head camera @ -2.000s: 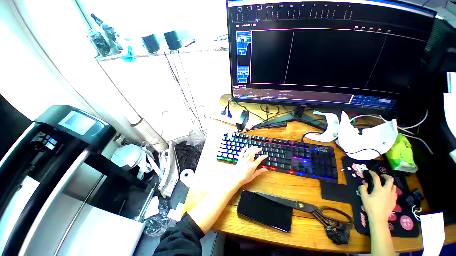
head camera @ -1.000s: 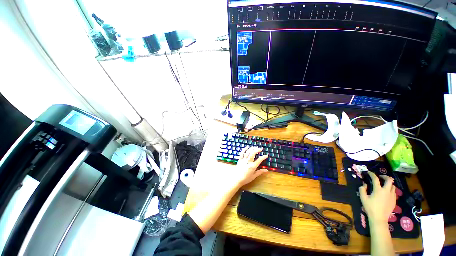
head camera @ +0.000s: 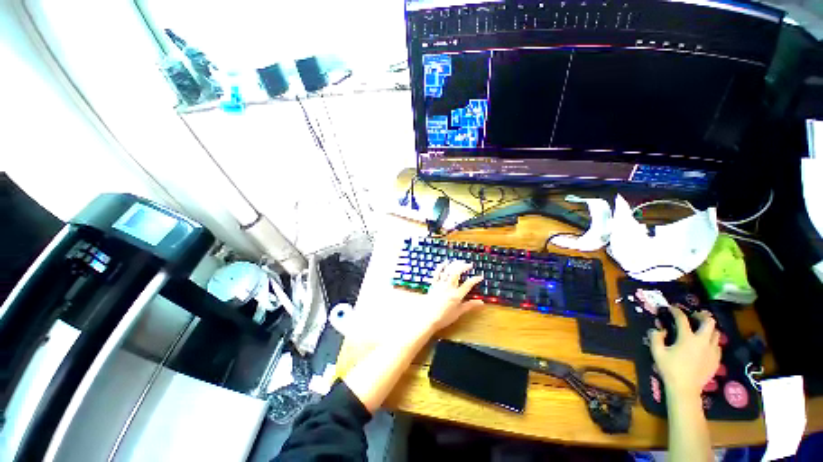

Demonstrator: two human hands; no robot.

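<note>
My left hand (head camera: 446, 298) rests with fingers apart on the left part of the backlit keyboard (head camera: 541, 281). It holds nothing. My right hand (head camera: 686, 350) is curved over a small black mouse (head camera: 667, 321), mostly hidden under the fingers, on the black mouse pad (head camera: 735, 395) with pink round motifs. The wide monitor (head camera: 650, 99) stands behind the keyboard. Blue pattern pieces (head camera: 456, 128) show at the left of its black screen, beside thin vertical lines.
A black smartphone (head camera: 479, 375) and shears (head camera: 577, 381) lie below the keyboard. A white moulded item (head camera: 663, 242) and a green packet (head camera: 725, 271) lie below the monitor. A white paper tag (head camera: 783, 417) hangs at the right desk edge. A large black-and-white machine (head camera: 135, 262) stands left.
On the screen, more blue pieces show at the lower left, and the vertical lines have shifted. The view has tilted slightly. Both hands have stayed in nearly the same places.
</note>
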